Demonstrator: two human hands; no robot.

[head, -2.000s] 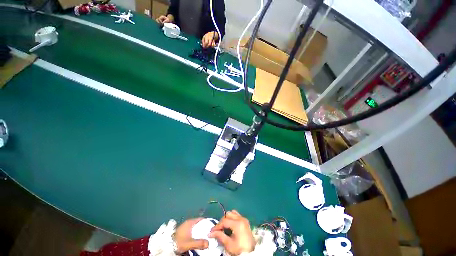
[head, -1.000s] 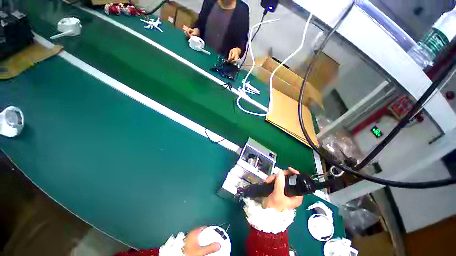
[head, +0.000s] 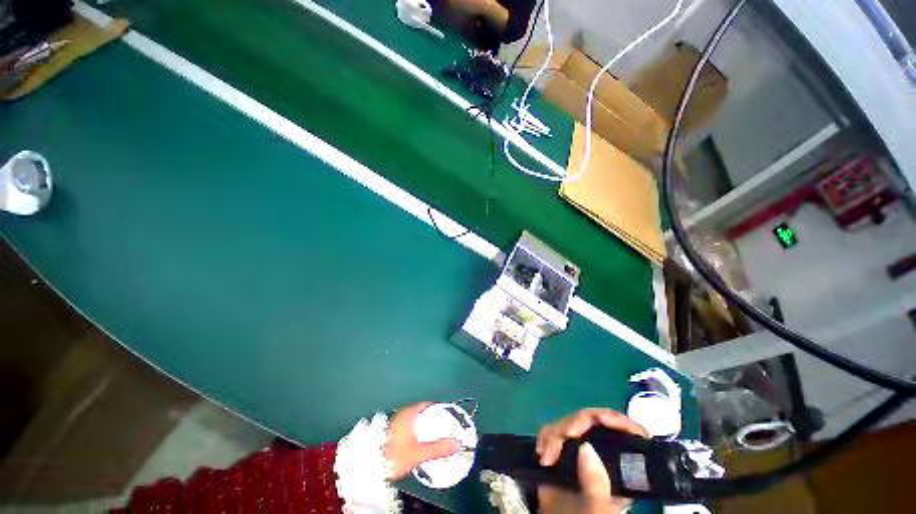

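My left hand [head: 410, 443] holds a round white plastic housing [head: 444, 448] near the bench's front edge, thumb across it. My right hand [head: 583, 457] is wrapped around a thick black electric screwdriver [head: 633, 469] with a pale label. The driver lies nearly level and its front end points left at the housing's right side. Whether the tip touches a screw inside is hidden. A thin lead loops at the housing's top. The motor inside cannot be made out.
The grey screw feeder [head: 522, 301] stands mid-bench. White housings [head: 655, 412] lie at right, partly behind my right hand. Another housing [head: 26, 183] is far left. Brown cardboard [head: 615, 196] lies across the strip. A black cable [head: 693, 251] loops at right. A person's hand [head: 482, 10] shows opposite.
My right hand took hold of the screwdriver, brought it to the feeder, then moved it down to the housing in my left hand. The view has shifted.
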